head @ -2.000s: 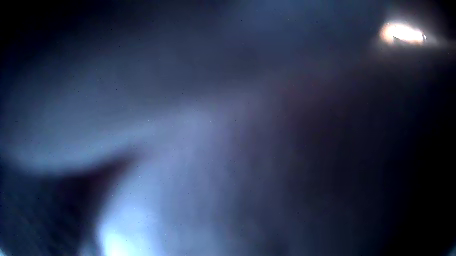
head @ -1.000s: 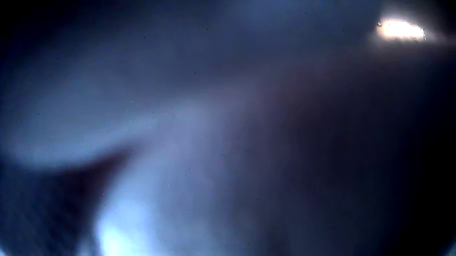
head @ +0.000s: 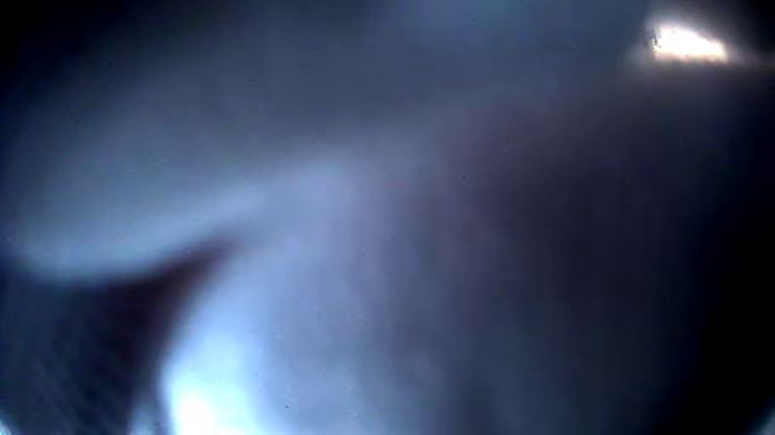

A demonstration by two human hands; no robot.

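A blurred pale blue-grey surface [head: 280, 280] covers most of the head view, very close to the lens. It has soft folds or rounded edges, and I cannot tell whether it is cloth, a glove or something else. A brighter white patch [head: 200, 403] shows at the lower left. Neither of my hands can be made out, and no work object can be recognised.
A small bright opening or light [head: 690, 45] shows at the upper right. A dark reddish gap [head: 161, 297] lies between the pale shapes at the left. The right side is nearly black. Nothing else can be told.
The bright spot at the upper right has shifted slightly upward and changed shape a little. The pale shapes at the left have moved up very slightly.
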